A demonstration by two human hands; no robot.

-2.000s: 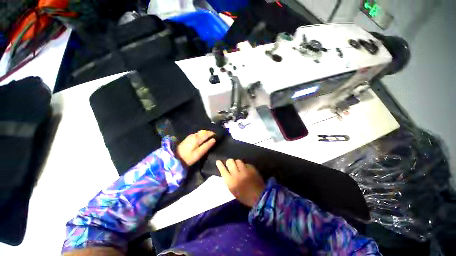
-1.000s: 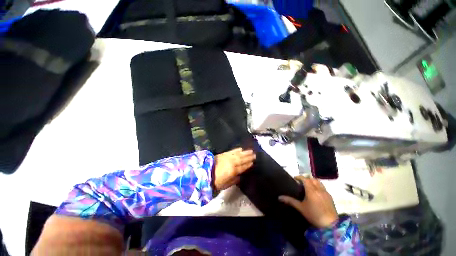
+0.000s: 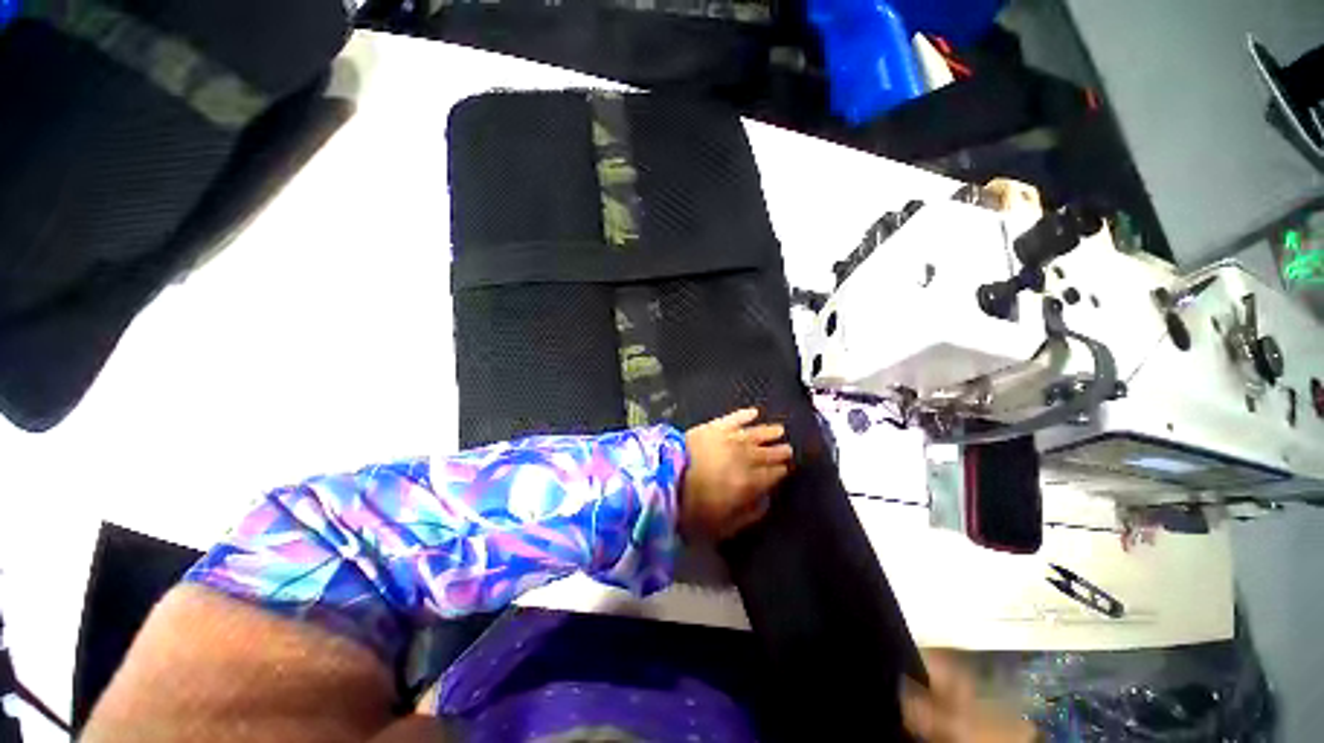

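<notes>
The black mesh back panel (image 3: 537, 334) lies on the white table left of the sewing machine head (image 3: 929, 305). A camouflage webbing stripe (image 3: 617, 182) runs along it and a black cross strap (image 3: 537, 263) crosses it. My left hand (image 3: 733, 472) rests flat on the panel's right part, fingers a little spread. A long black fabric part (image 3: 820, 595) runs from there down over the table's front edge. My right hand (image 3: 966, 704) is blurred and cut off by the bottom edge, beside this black part; its grip cannot be made out.
Stacked panels (image 3: 131, 189) lie at the left. A smartphone (image 3: 1003, 494) and thread snips (image 3: 1086, 591) lie right of the panel, by the machine. A clear plastic bag (image 3: 1147, 697) is at the lower right. Blue material (image 3: 871, 61) and more black panels (image 3: 581, 44) are behind the table.
The view has shifted right and down. The panel now lies straighter, with its lower part drawn down. My right hand has moved down to the picture's bottom edge; my left hand stays on the panel.
</notes>
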